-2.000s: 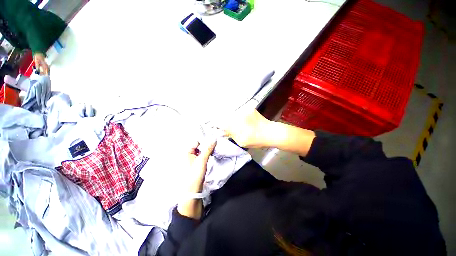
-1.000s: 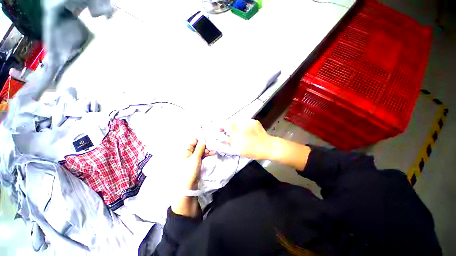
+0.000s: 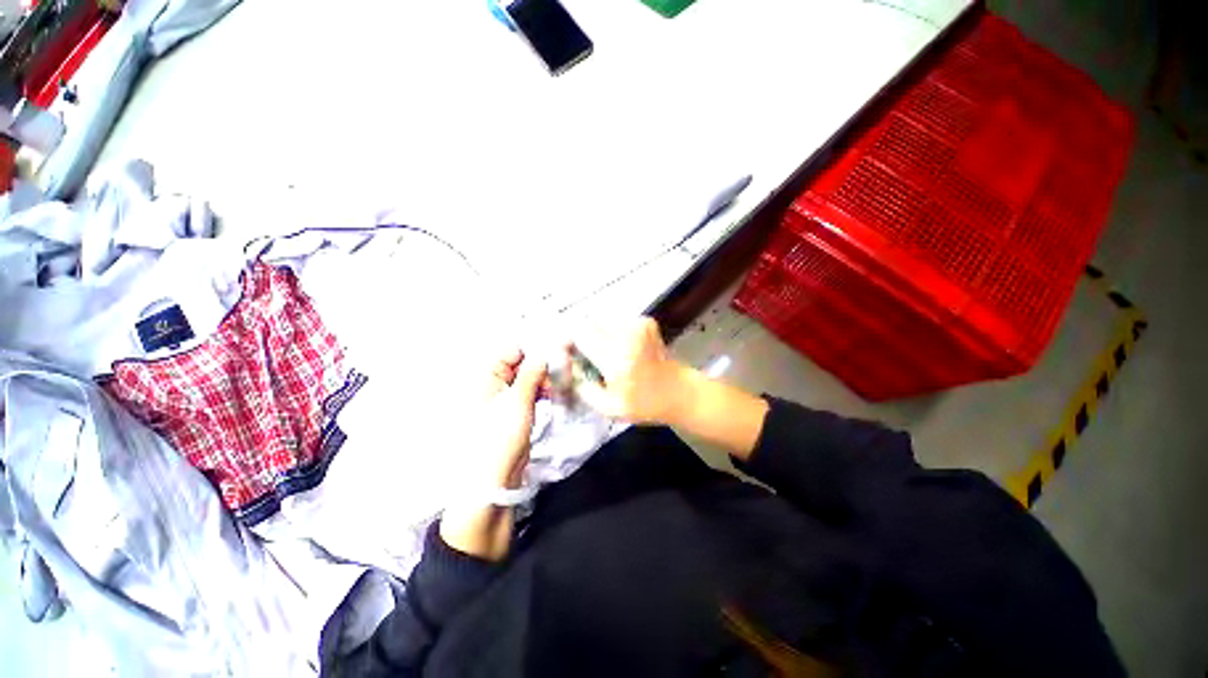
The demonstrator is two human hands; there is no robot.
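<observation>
A pale grey-lavender jacket point(image 3: 119, 497) lies inside up over the table's near side, washed out by glare near my hands. Its red-and-white plaid lining point(image 3: 252, 378) and dark brand label point(image 3: 164, 327) face up. My left hand point(image 3: 514, 431) is at the jacket's right part, thumb and finger pinching the cloth. My right hand point(image 3: 645, 379) is just right of it, fingers curled around thread snips point(image 3: 584, 367); only a small dark green part shows. The tips of the snips are blurred, and whether they touch the cloth cannot be told.
The white table point(image 3: 384, 106) has a phone point(image 3: 550, 32) and part of a green box point(image 3: 666, 4) at its far side. A grey sleeve point(image 3: 113, 99) stretches along the upper left. Red crates point(image 3: 954, 199) stand right of the table edge, near yellow-black floor tape point(image 3: 1086, 404).
The view has shifted. The other person's green sleeve and hand are gone from the upper left, where grey cloth was lifted and now lies lower. My right hand has turned, showing the green part.
</observation>
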